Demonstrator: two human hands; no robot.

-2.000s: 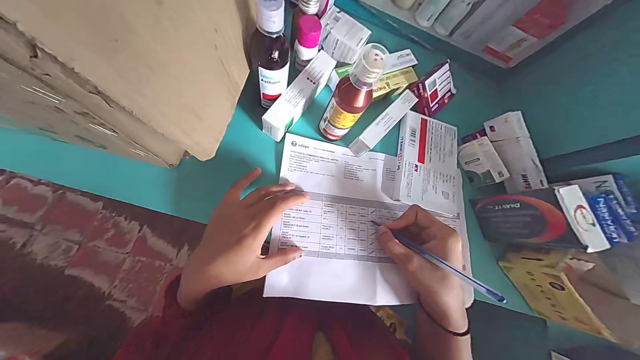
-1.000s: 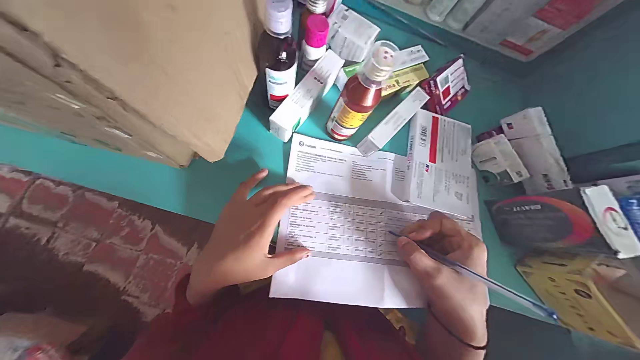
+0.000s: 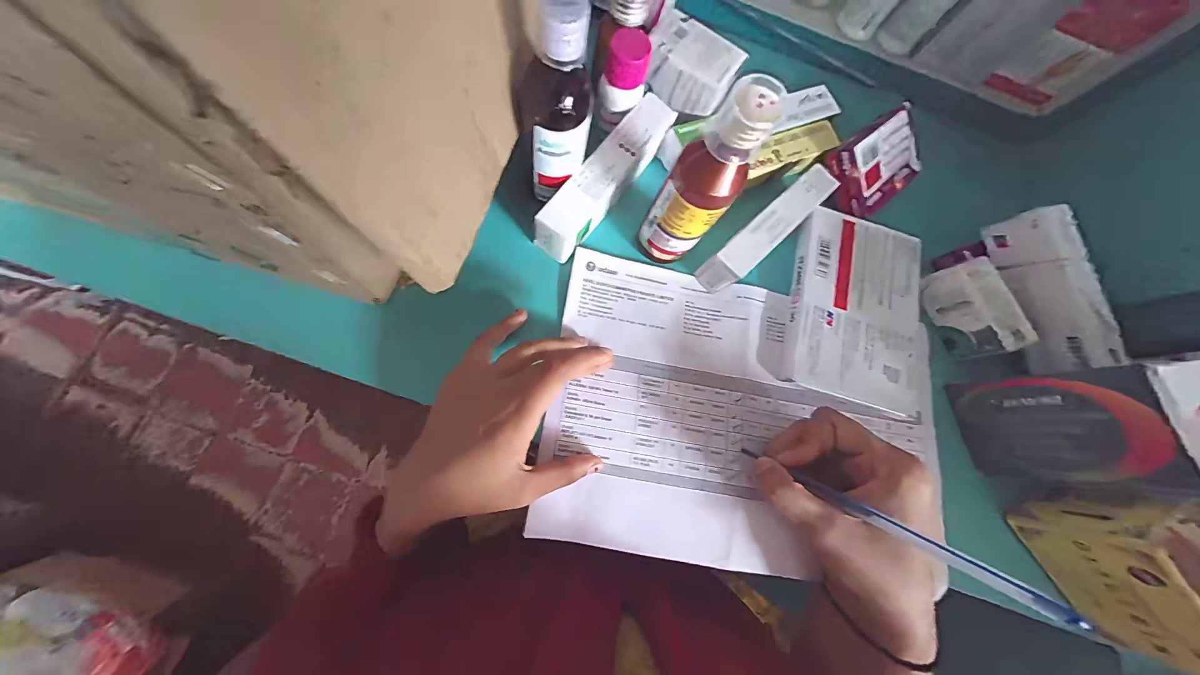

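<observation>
My right hand (image 3: 848,497) holds a blue ballpoint pen (image 3: 947,553), its tip on a printed table on a white paper sheet (image 3: 647,516). Small pen marks show in one column. My left hand (image 3: 497,431) rests with spread fingers on the sheet's left edge, holding nothing. A white medicine carton with a red stripe (image 3: 858,309) lies on the sheet's upper right. Just above the sheet, an amber syrup bottle with a clear measuring cap (image 3: 698,192) stands between two narrow white cartons (image 3: 605,178) (image 3: 769,228).
A large cardboard box (image 3: 375,122) fills the upper left. A dark syrup bottle (image 3: 561,127), a pink-capped bottle (image 3: 625,70) and a maroon carton (image 3: 877,159) are at the back. More medicine boxes (image 3: 1059,422) lie at the right on the teal table (image 3: 422,328). Brick flooring shows lower left.
My right hand with the pen has moved a little down the printed table. My left hand stays on the sheet's left edge.
</observation>
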